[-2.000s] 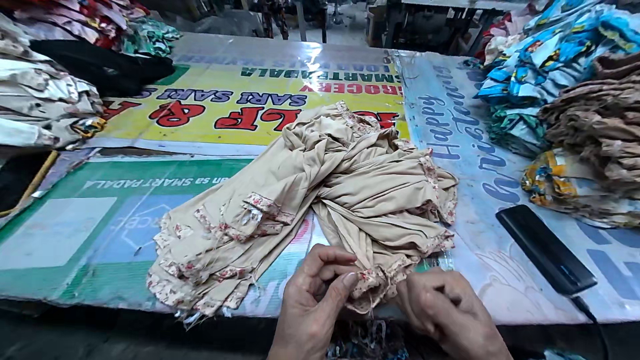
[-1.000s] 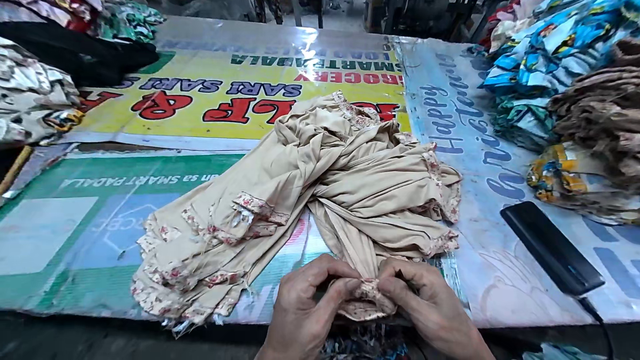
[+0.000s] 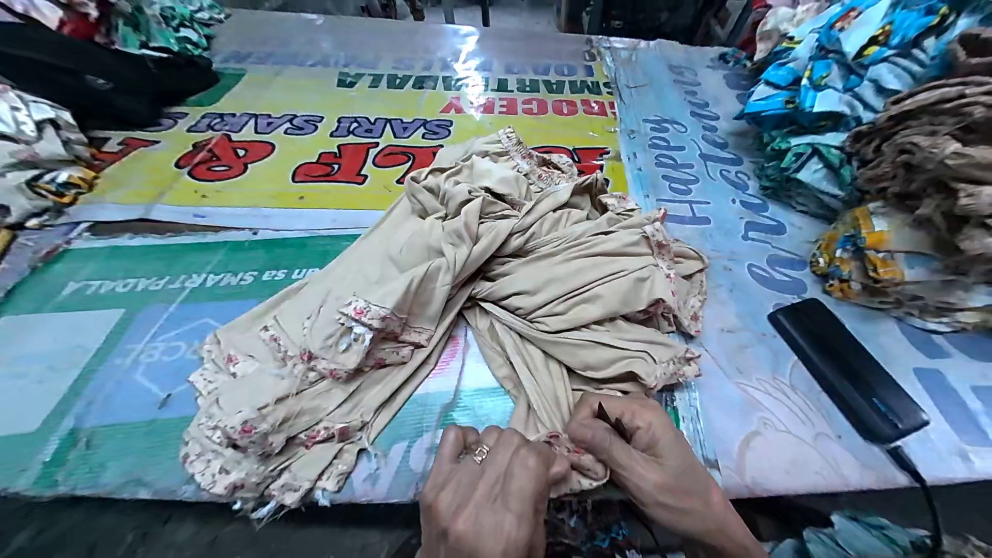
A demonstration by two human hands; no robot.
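Observation:
A bundle of beige cloth pieces with floral trim (image 3: 496,256) lies fanned out on the table covered with printed tarpaulins. One beige end with floral trim (image 3: 577,469) reaches down to the near table edge. My left hand (image 3: 496,480), with a ring on one finger, grips the left side of that floral trim, its fingers curled in. My right hand (image 3: 651,465) pinches the same trim on its right side and also holds a small dark pointed tool (image 3: 608,422), mostly hidden by the fingers; its kind cannot be told.
A black power bank (image 3: 849,368) with a cable lies at the right. Piled blue printed fabric (image 3: 845,70) and brown fabric (image 3: 930,147) stand behind it. Black cloth (image 3: 93,74) and pale fabric (image 3: 39,147) lie at the left. Greenish cloth (image 3: 860,535) is below the near edge.
My left hand has turned from a fingertip pinch to a knuckles-up grip on the trim. The dark tool in my right hand now shows. The beige bundle has stayed on the table.

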